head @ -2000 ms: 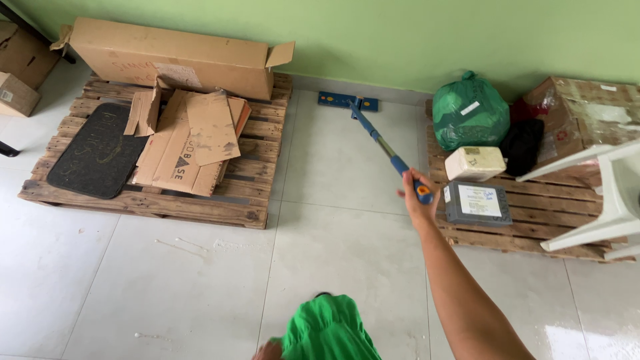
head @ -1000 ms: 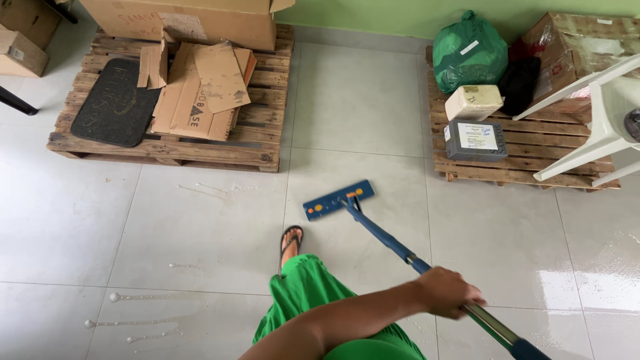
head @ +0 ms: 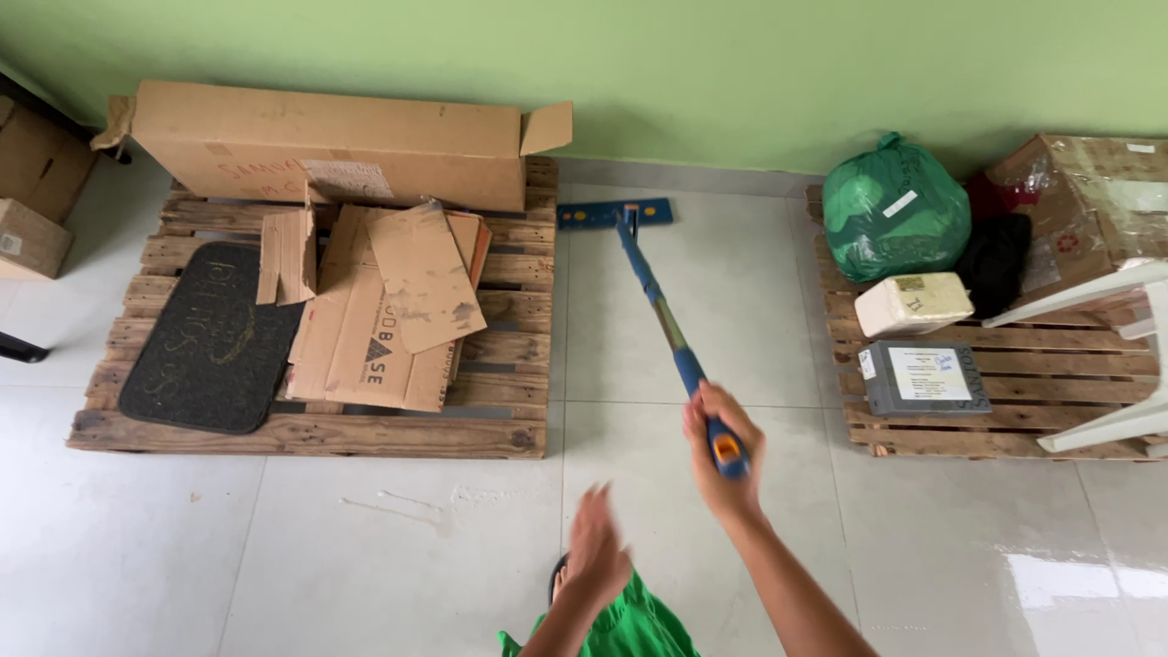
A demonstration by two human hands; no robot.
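My right hand is closed around the blue grip at the top end of a flat mop's telescopic pole. The mop's flat blue head, with orange spots, lies on the tiled floor near the foot of the green wall, by the left pallet's back right corner. My left hand is blurred and holds nothing, above the green clothing and a sandalled foot, left of the pole and apart from it.
A wooden pallet at left bears a long cardboard box, flattened cardboard and a dark mat. Another pallet at right bears a green bag, boxes and white chair legs. Liquid streaks mark the floor.
The mop head has moved from near my foot out to the wall, where it also was two seconds ago. My left hand has come into view beside the pole.
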